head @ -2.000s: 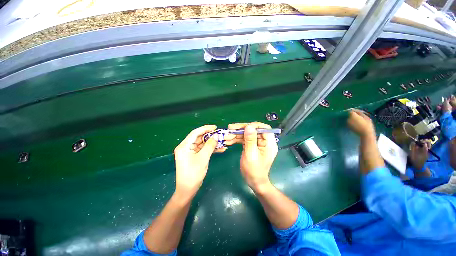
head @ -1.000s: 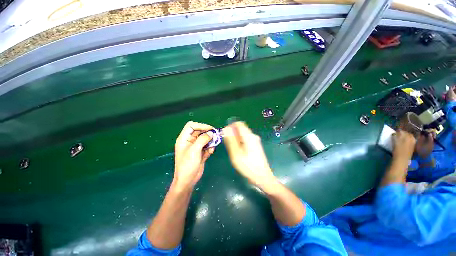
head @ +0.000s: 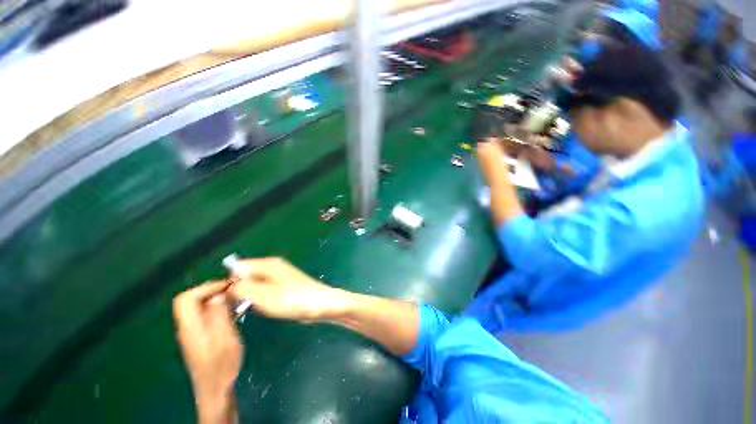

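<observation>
The picture is blurred. My left hand (head: 209, 338) is at the lower left, its fingertips closed on a small electronic module (head: 242, 309), of which only a dark and whitish edge shows. My right hand (head: 286, 289) meets it from the right, fingers closed on a slim grey-white tool (head: 233, 263) whose end sticks out above the fingers. The tool's working tip is hidden at the fingertips. Both hands are above the green bench (head: 124, 335).
A metal post (head: 365, 116) stands beyond my hands. A solder wire reel (head: 407, 218) is right of it. Loose modules (head: 330, 213) lie along the bench. A person in a blue smock (head: 613, 224) works at the right. A small fan (head: 209, 137) is behind the rail.
The view has swung to the right, bringing the neighbouring person's head and the floor into view. My hands now appear lower and further left, still together at the module.
</observation>
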